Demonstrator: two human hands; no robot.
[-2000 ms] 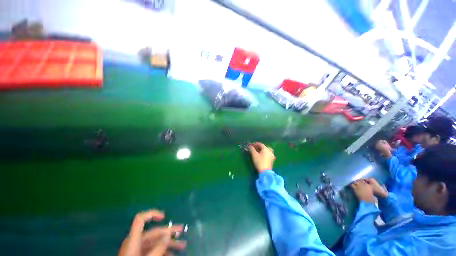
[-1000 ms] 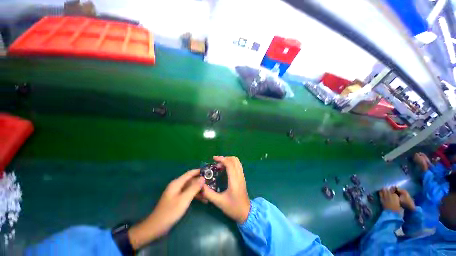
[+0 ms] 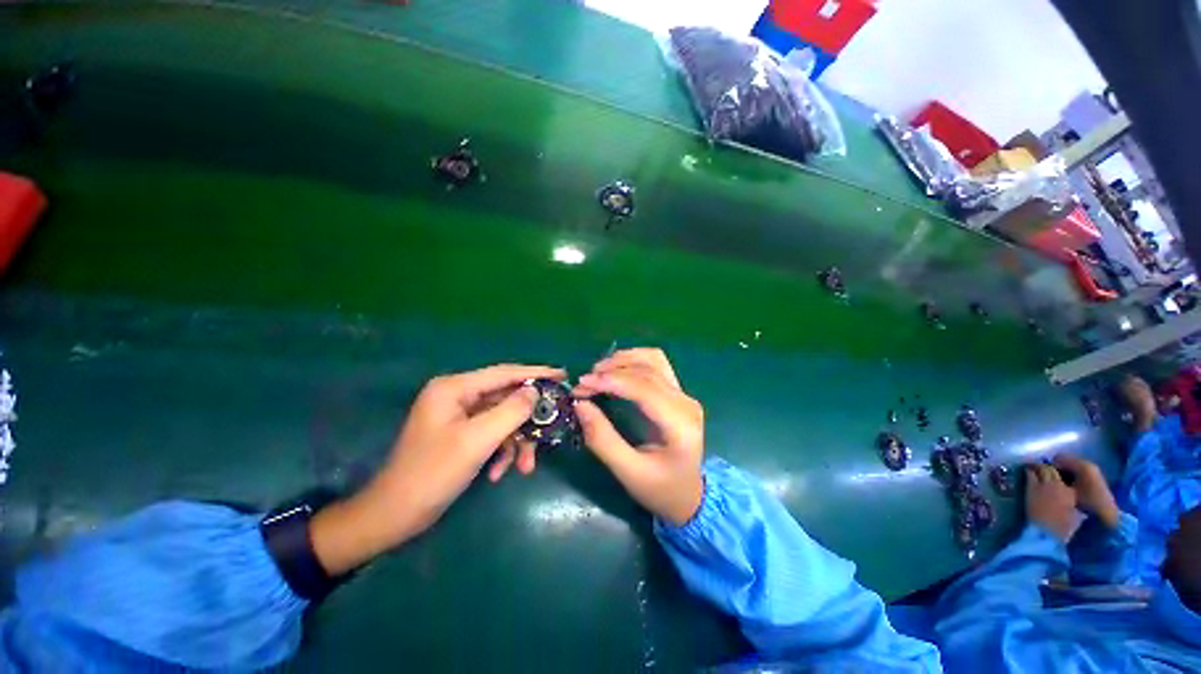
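A small round black unit with a pale ring at its centre is held above the dark green worktop. My left hand, with a black band on the wrist, grips its left side between thumb and fingers. My right hand is at its right edge, with thumb and fingertips pinched together there. Whether a tiny part is between the right fingertips is too small to tell. My fingers hide part of the unit's rim.
Black units lie along the green belt. White chips and a red tray corner are at far left. A bagged dark bundle is on the ledge. A black pile lies near another worker's hands at right.
The right hand has come back from the belt to the left hand, and both are now at a black unit. Since one second ago, the right fingers have shifted to its upper right edge. The view has tilted down.
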